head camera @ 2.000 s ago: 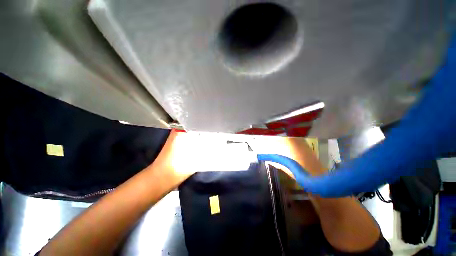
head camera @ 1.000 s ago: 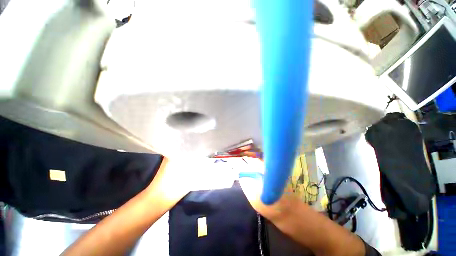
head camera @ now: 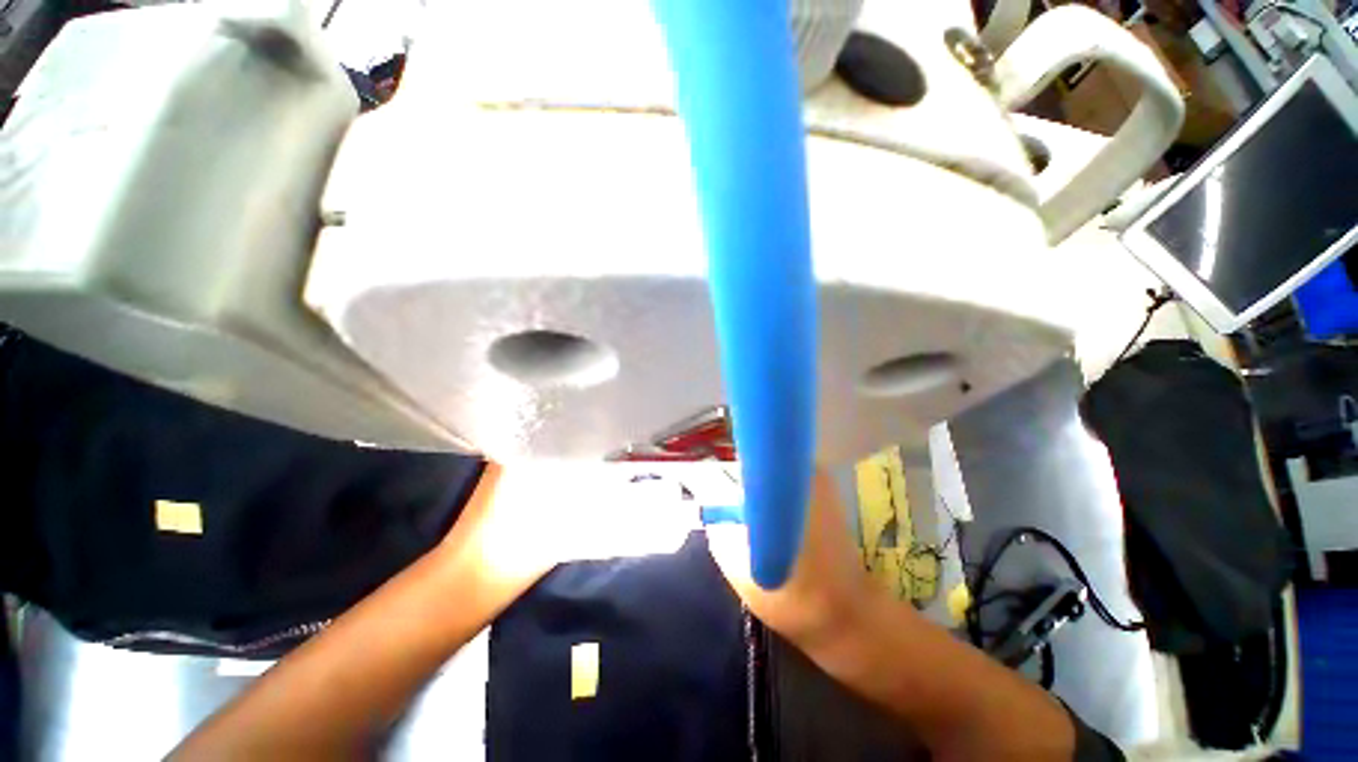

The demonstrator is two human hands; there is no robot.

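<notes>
A black bag piece (head camera: 641,625) with a small yellow label (head camera: 584,671) and a zipper along its right side lies below the needle area. My left hand (head camera: 521,514) is at its upper left and my right hand (head camera: 775,558) at its upper right. Glare whites out the fingers of both hands, and the machine head and blue hose cover part of them, so their grip cannot be told. The white sewing machine head (head camera: 551,209) stands over the work, with the blue hose (head camera: 752,268) hanging before it.
Another black bag piece (head camera: 283,521) with a label lies left. Yellow-edged strips (head camera: 888,514) lie right of the needle area. A black cable with a connector (head camera: 1043,618) and a black cloth bundle (head camera: 1191,491) lie further right. A tablet (head camera: 1266,194) stands upper right.
The view has shifted back from the machine head, showing the tablet and right side. The hose appears more upright. Both hands stay at the bag piece's top edge.
</notes>
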